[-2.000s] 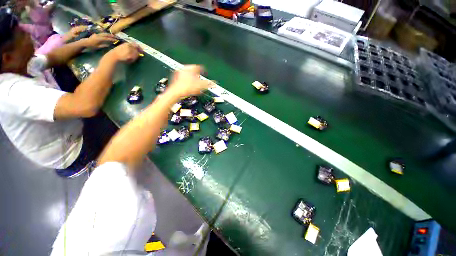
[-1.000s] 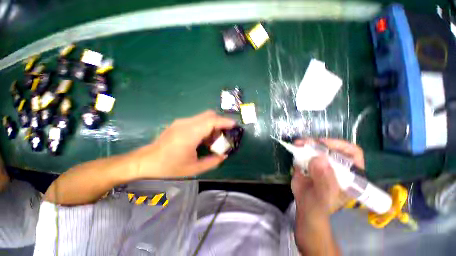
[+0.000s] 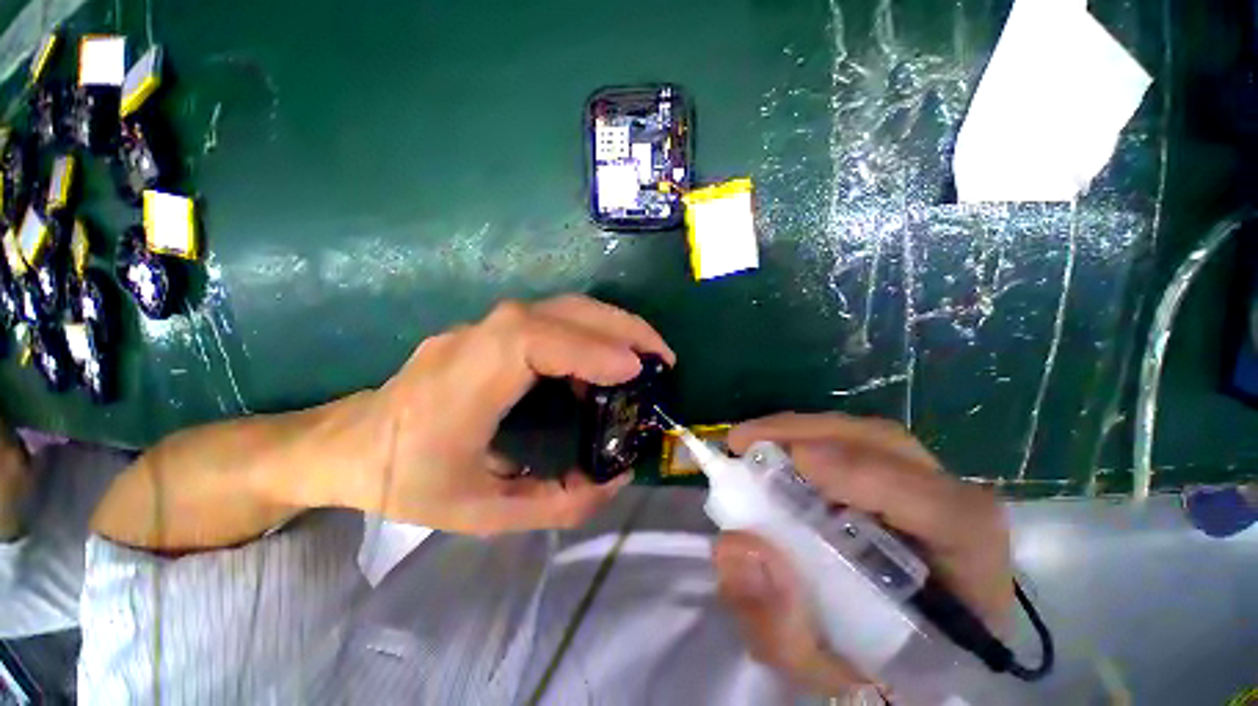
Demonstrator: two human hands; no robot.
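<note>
My left hand (image 3: pixel 504 421) grips a small black device housing (image 3: pixel 614 430) by its edges, tilted, over the bench's near edge. Its battery (image 3: pixel 697 448), with yellow edges, hangs to the right, partly behind the needle and my right fingers. My right hand (image 3: pixel 883 531) holds a white glue dispensing syringe (image 3: pixel 814 559) with a clear clamp and a black lead. The thin needle (image 3: pixel 680 425) points left, its tip at the housing's open side. I cannot make out any glue. Another open housing (image 3: pixel 639 156) with a circuit board lies on the bench beyond, its battery (image 3: pixel 723 229) beside it.
Several housings with batteries (image 3: pixel 83 207) cluster at the left on the green bench (image 3: pixel 414 179). A white paper scrap (image 3: pixel 1049 104) lies at the upper right. A clear curved hose (image 3: pixel 1166 324) and part of a blue box (image 3: pixel 1242 324) are at the right edge. Another person's arm shows at lower left.
The view has moved closer to the bench. My right hand has brought the syringe left, so its needle now meets the housing. The housing in my left hand is turned more on edge.
</note>
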